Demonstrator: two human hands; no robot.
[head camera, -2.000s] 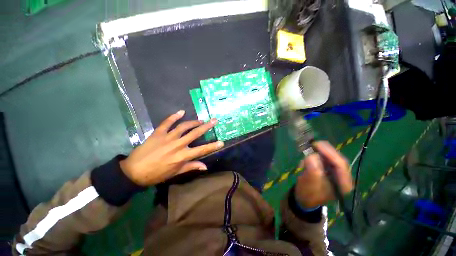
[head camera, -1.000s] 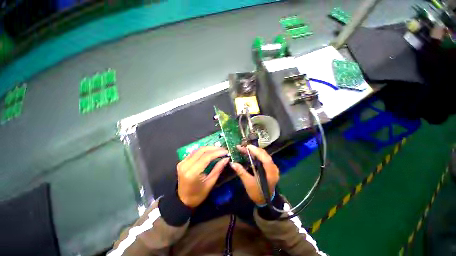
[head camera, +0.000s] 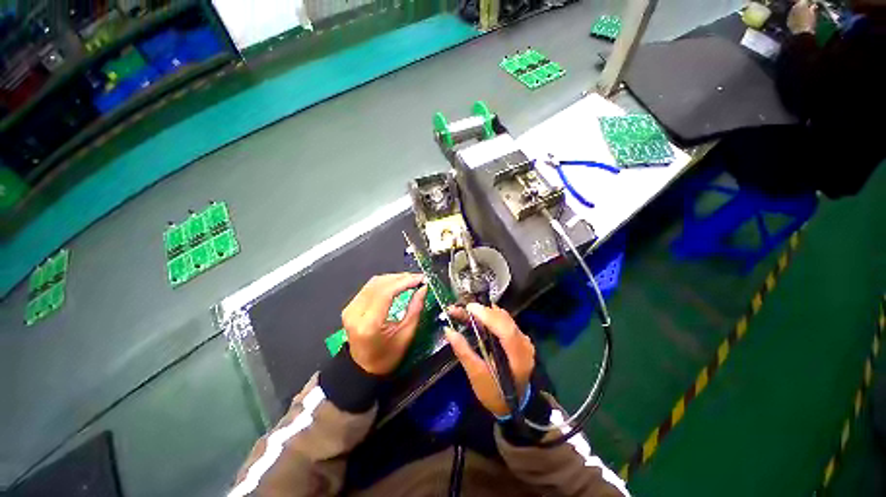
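A green circuit board panel (head camera: 436, 285) stands tilted nearly on edge above the black mat (head camera: 291, 319). My left hand (head camera: 380, 320) grips its left side between thumb and fingers. My right hand (head camera: 494, 356) touches its lower right edge with the fingertips and also holds the soldering iron (head camera: 498, 361), whose front end lies over the waste cup (head camera: 494, 265). A second green board (head camera: 337, 342) lies on the mat, partly hidden by my left hand. The yellow sponge (head camera: 447, 234) is behind the cup.
The dark feeder box (head camera: 508, 221) stands right of the cup, with a green spool (head camera: 466, 125) behind it. Blue-handled cutters (head camera: 585, 179) and a board (head camera: 635, 140) lie on the white sheet (head camera: 566, 139). The conveyor (head camera: 321, 172) carries spaced boards. Another person's hand (head camera: 802, 17) shows top right.
Both hands came together at the board, which was raised from flat to tilted. The iron swung over to the cup. Since one second ago, the view has shifted, showing more of the conveyor's far side.
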